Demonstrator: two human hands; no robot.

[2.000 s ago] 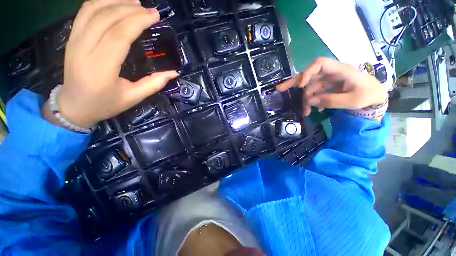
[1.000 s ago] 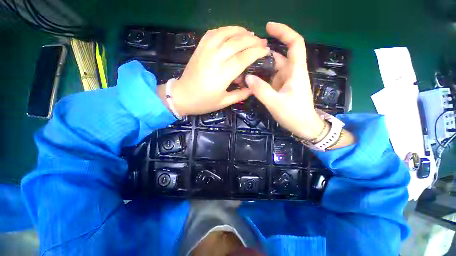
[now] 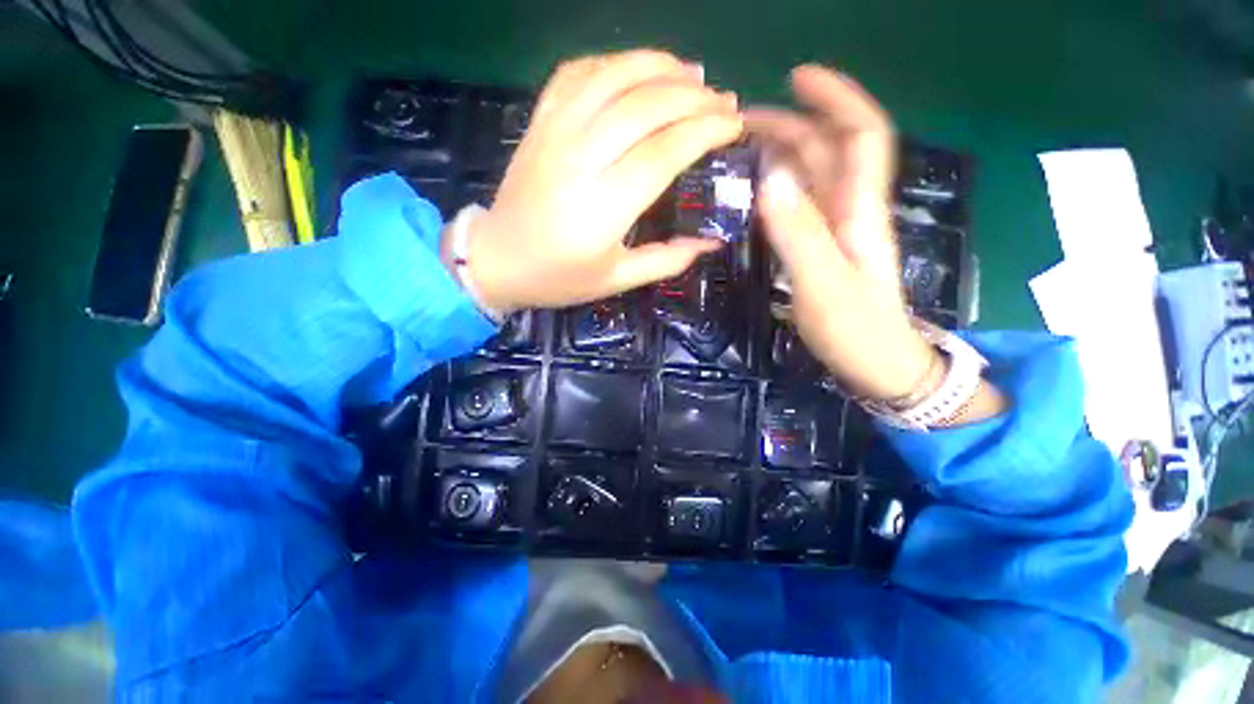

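My left hand (image 3: 585, 193) holds a smartwatch body (image 3: 712, 200) between thumb and fingertips above the black blister tray (image 3: 594, 410). Its dark glossy display faces up, with small red text and a bright reflection. My right hand (image 3: 842, 255) is blurred, just right of the watch, thumb and fingers apart, holding nothing I can see. Tray pockets below hold more watch bodies, several with the ringed back cover up, such as the one at lower left (image 3: 475, 400). Another unit (image 3: 789, 432) shows a display with red text. My hands hide the tray's upper middle.
A smartphone (image 3: 143, 224) and upright cream and yellow strips (image 3: 257, 179) lie left of the tray. Black cables (image 3: 124, 66) are at upper left. White paper sheets (image 3: 1096, 206), loose watches (image 3: 1170, 484) and a white power strip (image 3: 1205, 323) are at right.
The view has turned and shifted since two seconds ago. My right hand came from the tray's right side to the watch, and has since drawn slightly right of it. The display now shows more openly.
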